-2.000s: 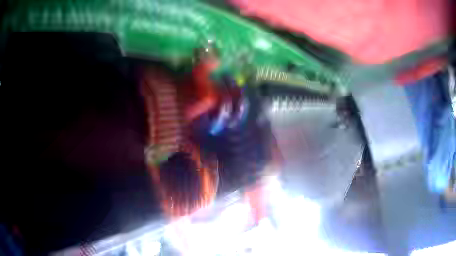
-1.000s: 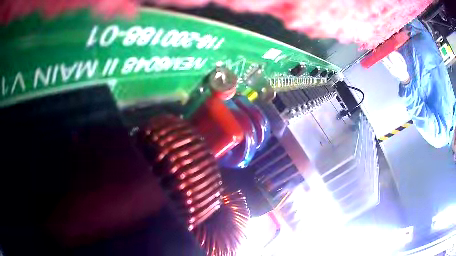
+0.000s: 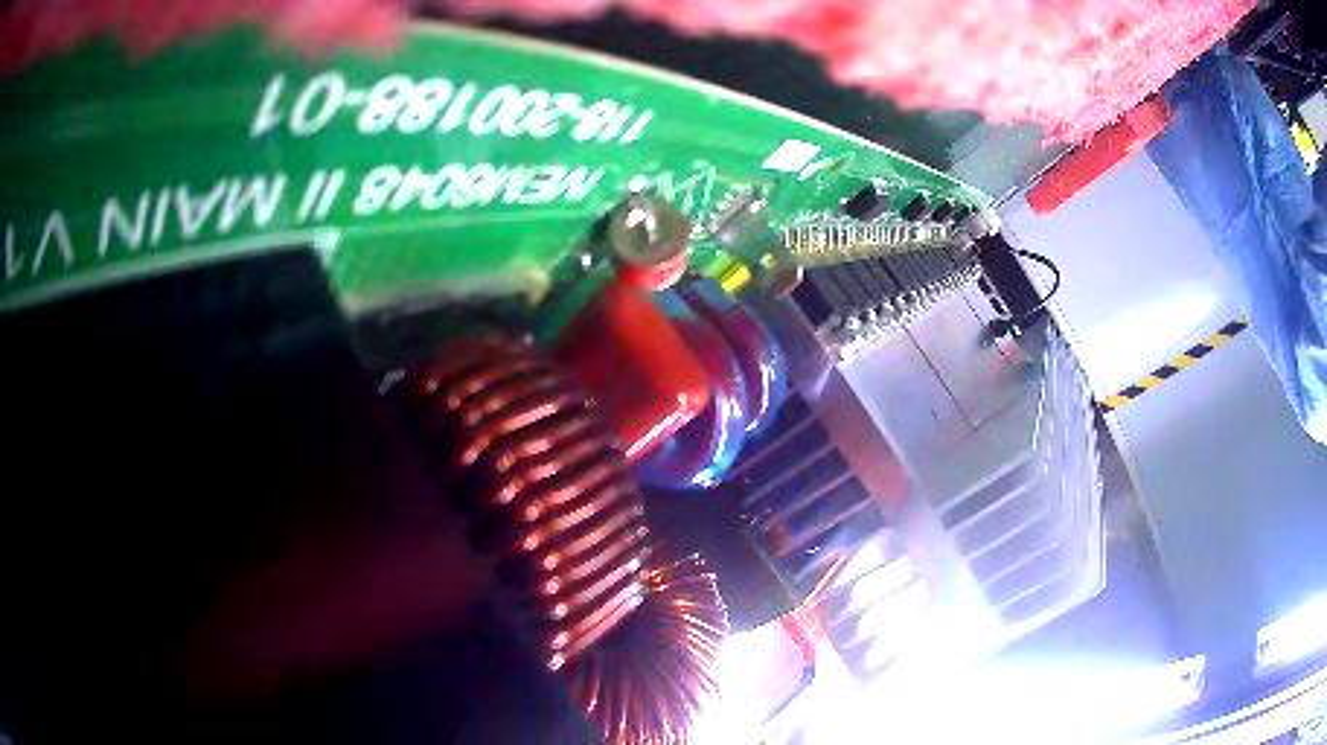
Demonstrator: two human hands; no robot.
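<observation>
The green main circuit board (image 3: 437, 131) arcs across the upper part of the view, its white print upside down. Copper-wound choke coils (image 3: 531, 495) stand in the middle, very close. Beside them are a red-orange block (image 3: 655, 371) and blue disc-like parts (image 3: 742, 386). A silver finned heatsink (image 3: 1004, 480) stands to the right. A large dark block (image 3: 189, 495) fills the lower left; I cannot tell what it is. Neither of my hands is in view.
A rough pink-red foam pad (image 3: 990, 58) covers the top edge. A person in a blue smock (image 3: 1259, 218) is at the upper right, near a red object (image 3: 1099, 160). Yellow-black tape (image 3: 1179, 364) marks a grey surface. Bright glare washes out the bottom.
The view was blurred and has steadied with the board print legible. Since one second ago, the person in blue has shifted at the right edge, and their hand no longer shows.
</observation>
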